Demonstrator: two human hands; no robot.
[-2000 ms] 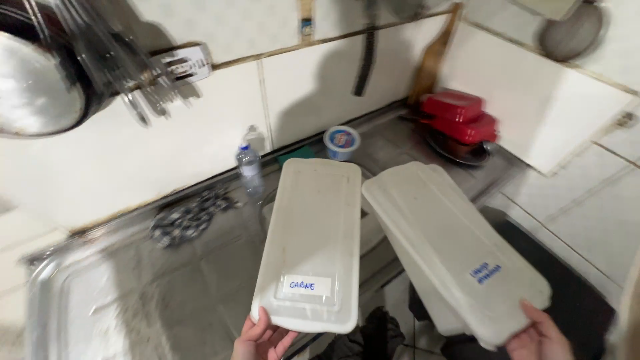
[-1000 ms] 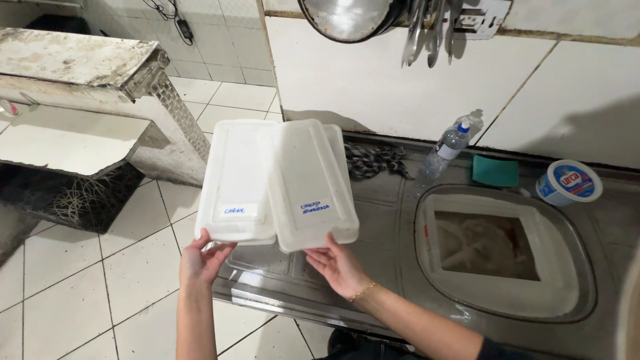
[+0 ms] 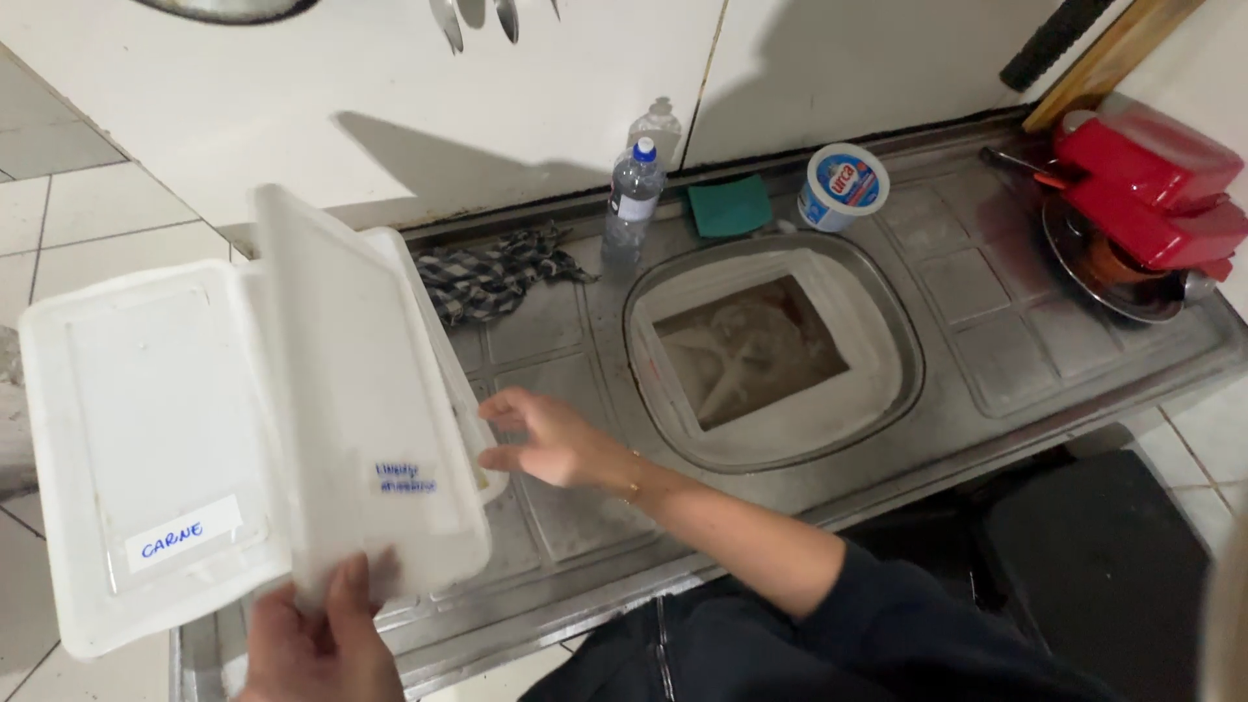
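Note:
My left hand (image 3: 322, 634) grips white plastic lids at their lower edges. One lid (image 3: 166, 409), with a handwritten label, lies flat on the left. A second lid (image 3: 361, 390) with blue handwriting is tilted up and overlaps it. Behind this one, part of a third white lid (image 3: 430, 322) shows. At that third lid's right edge is my right hand (image 3: 551, 439), thumb and fingers apart; whether they touch the edge is hard to tell. The lids are above the left end of a steel sink counter (image 3: 575, 487).
The sink basin (image 3: 634, 390) holds a white container with murky water. Behind stand a plastic bottle (image 3: 634, 210), a green sponge cloth (image 3: 729, 207) and a Urca tub (image 3: 843, 185). A checkered cloth (image 3: 497, 278) lies left; red containers (image 3: 1150, 166) and a pan (image 3: 1102, 283) sit right.
The lid with blue writing has been tilted up from its flatter pose. My right hand has moved from the lids' lower edge to their right side. The view has swung right since one second ago.

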